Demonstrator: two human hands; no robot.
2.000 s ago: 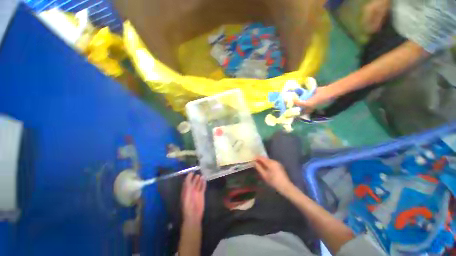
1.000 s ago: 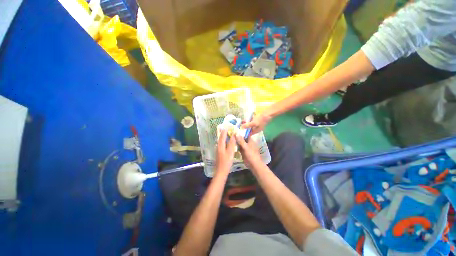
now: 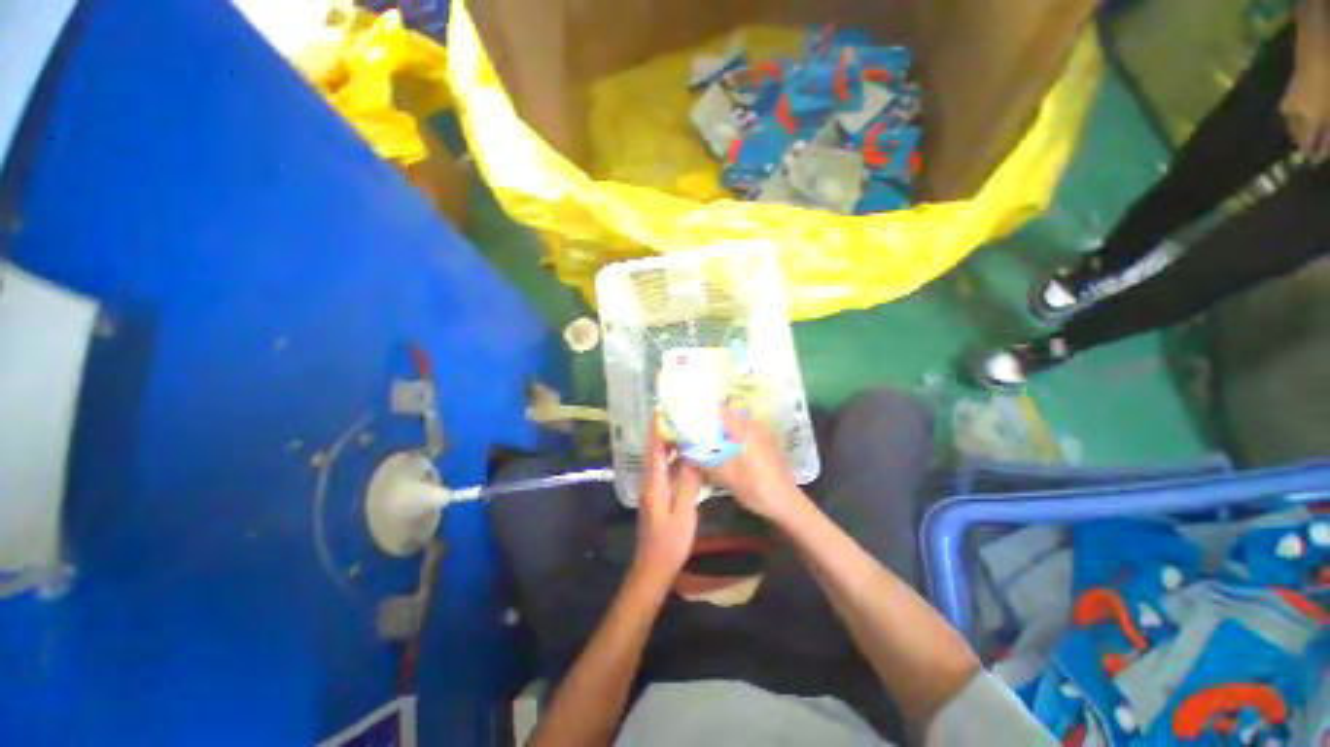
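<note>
The small white perforated basket [image 3: 621, 365] rests at my lap. A white card with a red dot [image 3: 691, 382] lies in it, partly covered. Both my hands are over the basket's near half. My left hand [image 3: 670, 504] and my right hand [image 3: 754, 464] are close together around a small blurred blue, white and yellowish bundle [image 3: 710, 444]. Its exact shape is washed out by glare and partly hidden by my fingers. The thin metal stuffing nozzle [image 3: 533, 485] runs from its round white flange [image 3: 404, 504] on the blue machine to the basket's left side.
A carton [image 3: 1006, 73] with a yellow liner bag [image 3: 642, 219] stands ahead, holding blue and orange pieces [image 3: 817, 124]. A blue-violet tote [image 3: 945, 562] with toy skins [image 3: 1138, 620] is at the right. The blue machine [image 3: 219, 365] fills the left. Another person's legs [image 3: 1203, 241] stand at the upper right.
The other person's hand has withdrawn from the basket to the upper right. The bundle stays between my hands, which sit slightly lower over the basket. The view has shifted left.
</note>
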